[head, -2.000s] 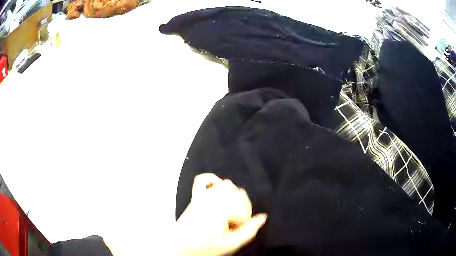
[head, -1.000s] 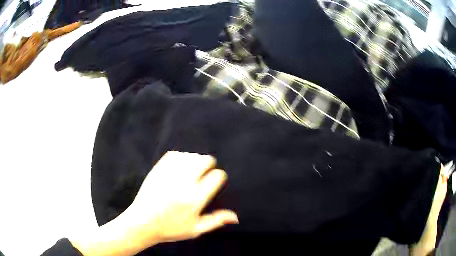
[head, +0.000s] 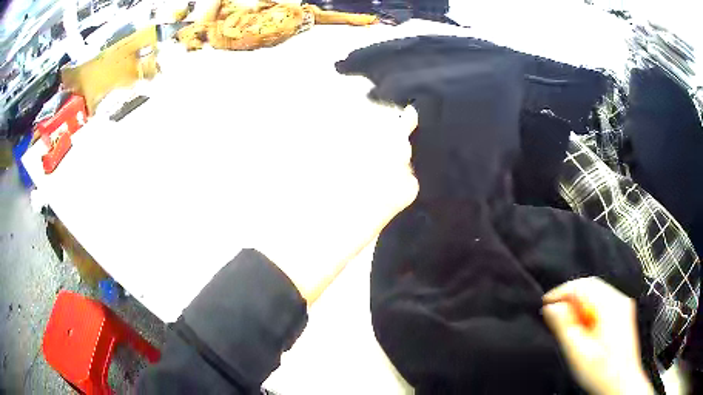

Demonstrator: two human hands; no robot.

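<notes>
A black garment [head: 462, 270] with plaid lining [head: 640, 212] lies on the white table. My left hand [head: 407, 146] is at the garment's left edge, at the end of my outstretched forearm. It is washed out against the table and its fingers are mostly hidden, but the black cloth is drawn up to it. My right hand [head: 597, 332] is closed over the lower right of the garment. A bit of orange handle, seemingly thread snips [head: 587, 316], shows between its fingers; the blades are hidden.
A brown garment [head: 258, 27] lies at the far end of the table. A cardboard box [head: 112, 69], a red box [head: 62, 123] and a flat dark object [head: 129, 108] are at the far left. A red stool [head: 77, 339] stands on the floor at lower left.
My left hand has moved from the front of the garment up to its far left edge. Black cloth is now drawn up there. My right hand has come into fuller view. The view has swung left.
</notes>
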